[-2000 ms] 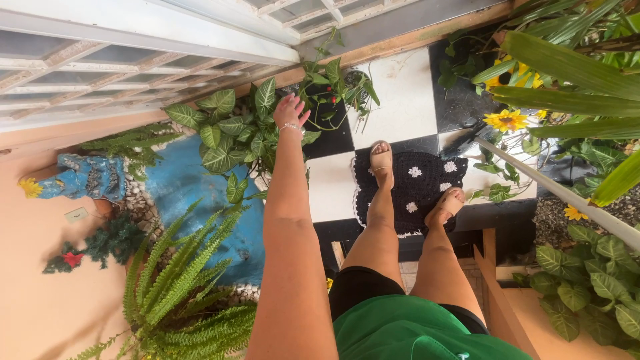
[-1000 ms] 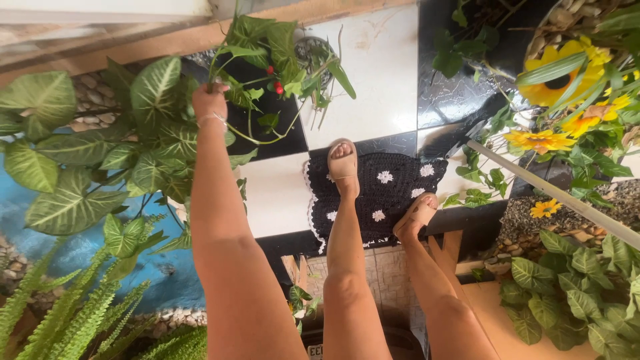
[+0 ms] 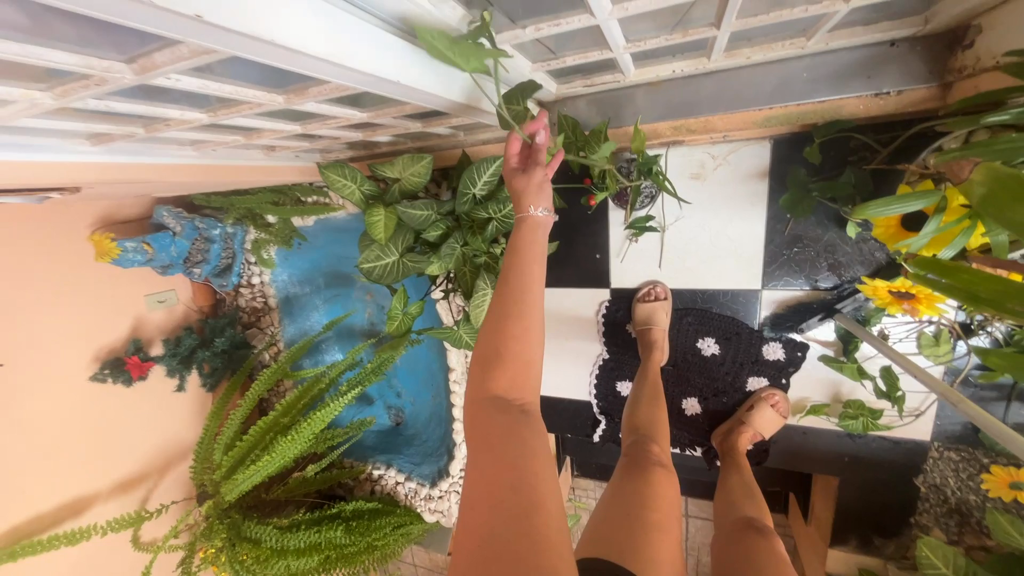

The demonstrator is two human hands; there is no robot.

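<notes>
My left hand (image 3: 531, 164), with a thin bracelet at the wrist, reaches out at the upper middle. A green vine stem (image 3: 500, 88) runs up from its pinched fingers, with leaves against the white window frame. To the right of the hand, a trailing ivy plant (image 3: 596, 148) with small red berries hangs by a dark patterned pot (image 3: 636, 182). Below and left of the hand grows a broad-leaved arrowhead plant (image 3: 420, 212). My right hand is out of view.
A blue-painted pond (image 3: 344, 280) edged with white stones (image 3: 458, 384) lies left, beside a large fern (image 3: 288, 448). My sandalled feet stand on a black crocheted rug (image 3: 696, 360). At right are a pole (image 3: 920, 372) and artificial sunflowers (image 3: 902, 296). A latticed window (image 3: 320, 88) runs along the top.
One second ago my left hand was at the leaves beside the berries; now it is raised toward the window with a stem lifted out in its fingers. The view has swung widely.
</notes>
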